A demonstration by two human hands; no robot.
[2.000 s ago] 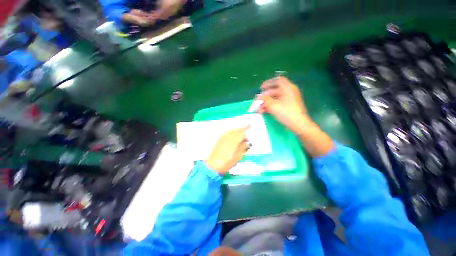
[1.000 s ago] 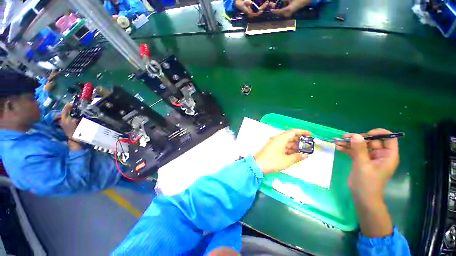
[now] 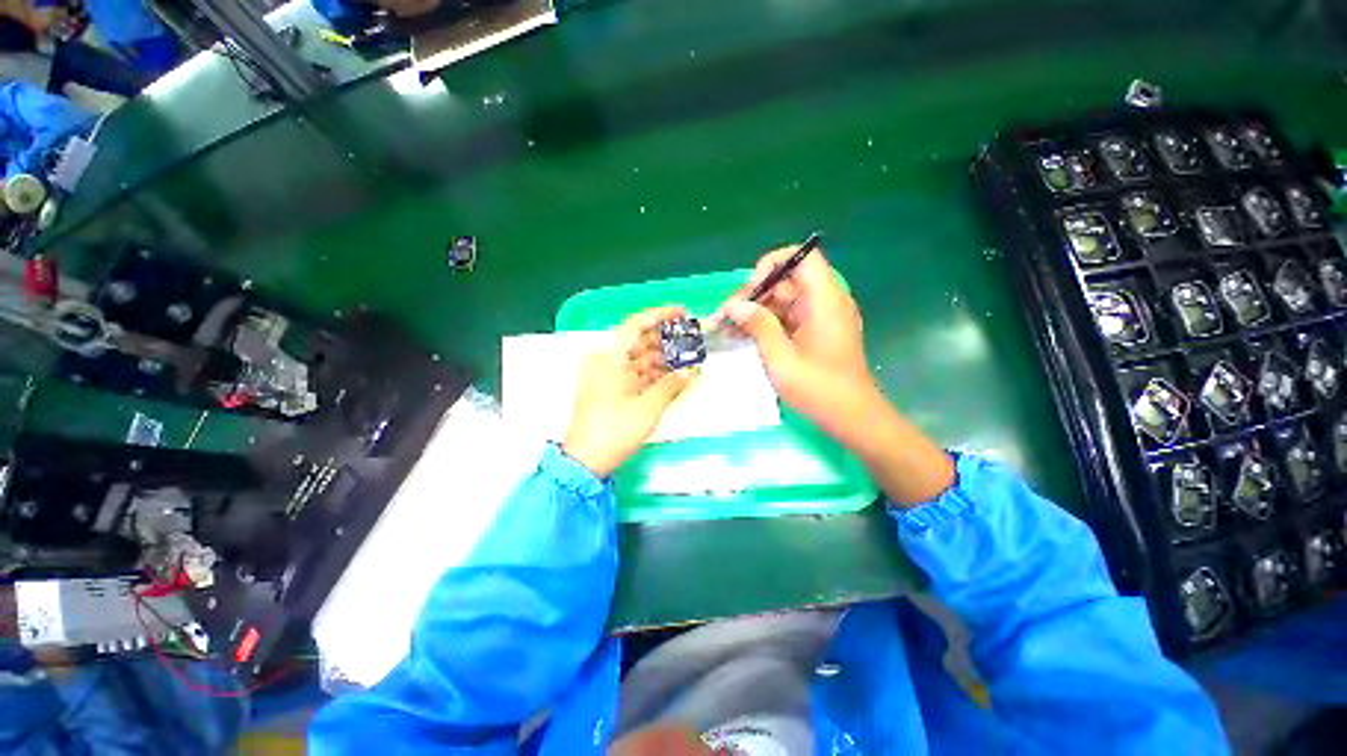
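My left hand holds a small square silver and black module in its fingertips, above the sheet and tray. My right hand holds dark, pen-like tweezers with the tip pointing at the module's right side. Whether the tip touches the module or carries a part is too small to tell. The white backing sheet lies across the light green tray under both hands and sticks out past its left side.
A black blister tray with rows of modules stands on the right. Loose modules lie beyond it and at the upper left. A black fixture, a white pad and a white box with red wires are on the left.
The view has swung right, bringing the blister tray back in. My right hand and tweezers have come closer to the module, which my left hand still holds.
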